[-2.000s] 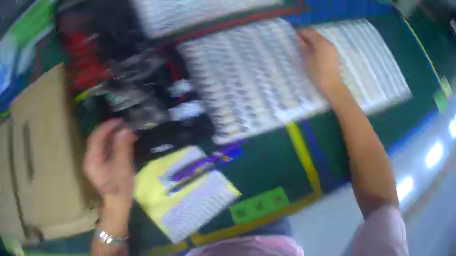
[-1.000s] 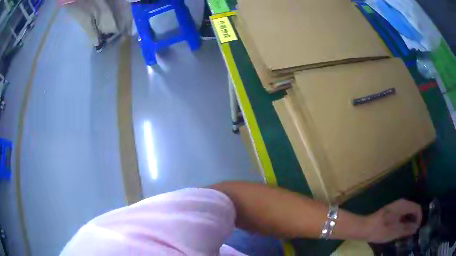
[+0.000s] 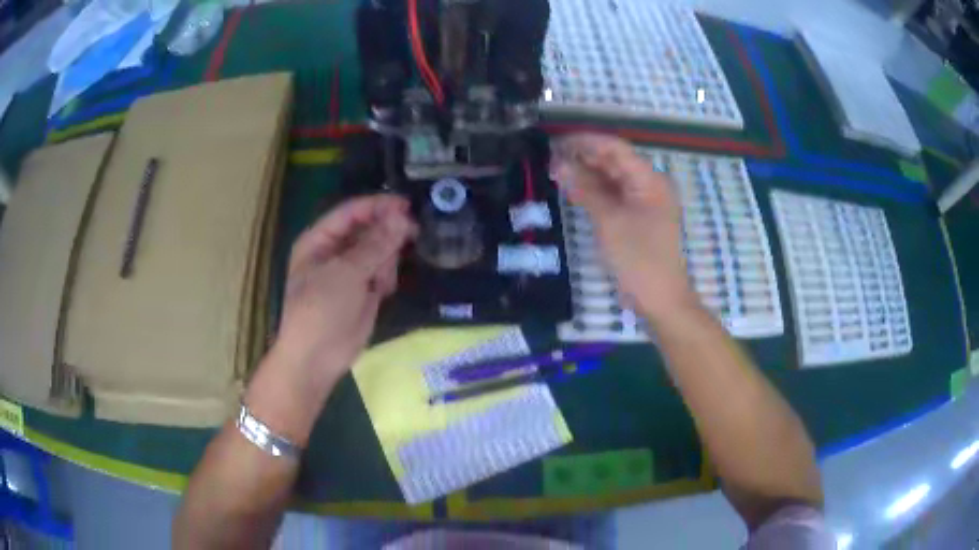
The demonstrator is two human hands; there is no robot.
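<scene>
The test fixture [image 3: 456, 102] stands straight ahead on a black base. Its round nest [image 3: 449, 196] shows a pale ring centre above a silvery cylinder. My left hand [image 3: 349, 252] is at the left side of the nest, fingers bent together; whether it holds something small is hidden. My right hand [image 3: 614, 193] is at the right side of the fixture, over the near parts tray [image 3: 719, 247], blurred, with thumb and fingers close together; I cannot tell if a part is between them.
Cardboard stacks [image 3: 188, 247] lie at left with a thin dark ribbed rod [image 3: 140, 215] on top. Yellow paper [image 3: 386, 376] with printed sheets and a purple marker [image 3: 499, 363] lies in front. More trays stand behind [image 3: 633, 54] and at right [image 3: 843, 277]. A red wire [image 3: 422, 54] hangs at the fixture.
The view has swung back from the cardboard and floor at left to the fixture. The right hand is in the picture again, and my left hand is beside the nest.
</scene>
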